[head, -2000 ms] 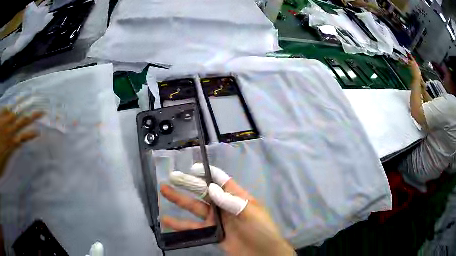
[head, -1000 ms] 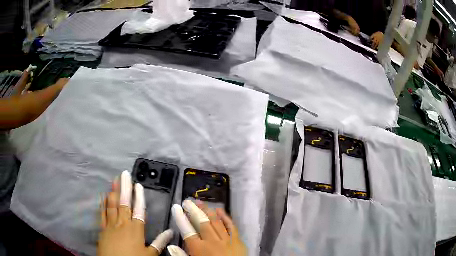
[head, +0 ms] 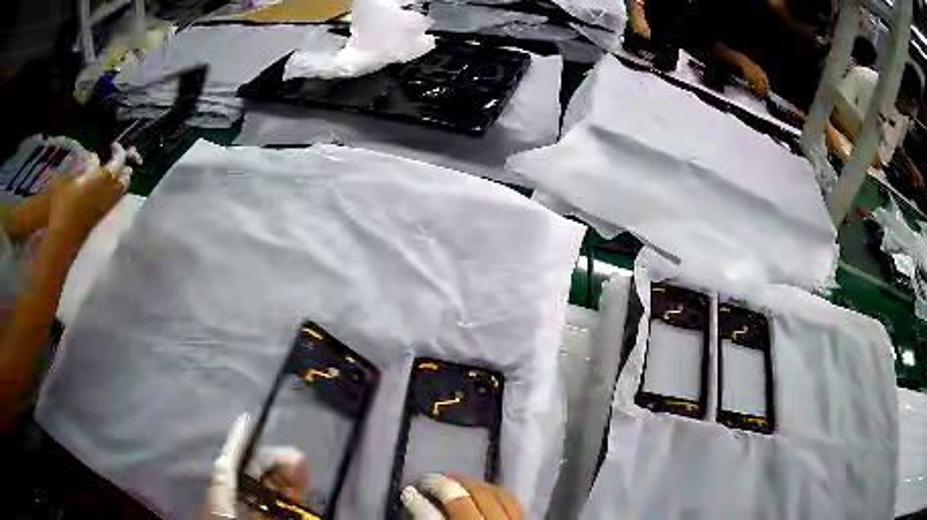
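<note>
My left hand point(head: 254, 479), with white finger cots, holds a black phone frame point(head: 358, 406) by its lower left side. The frame is tilted, inner face with yellow-orange marks showing. A second phone frame point(head: 495, 432) lies inner face up on the white liner point(head: 295, 229), just to the right. My right hand point(head: 466, 500) has its fingers over that frame's lower window; the picture's bottom edge cuts the hand off, and its grip cannot be told. Two more frames point(head: 646, 361), point(head: 769, 381) lie side by side on the right-hand liner point(head: 833, 457).
Another worker's hands point(head: 91, 193) are at the left with a dark flat piece point(head: 185, 100). A black tray point(head: 447, 86) with a crumpled white sheet point(head: 374, 41) is behind. A draped stack point(head: 701, 163) and a pale post point(head: 869, 102) stand back right. Other workers sit beyond.
The left phone frame, which showed its outer face with camera rings, now shows its inner face and is tilted in my left hand. The other worker's hands at the left have moved.
</note>
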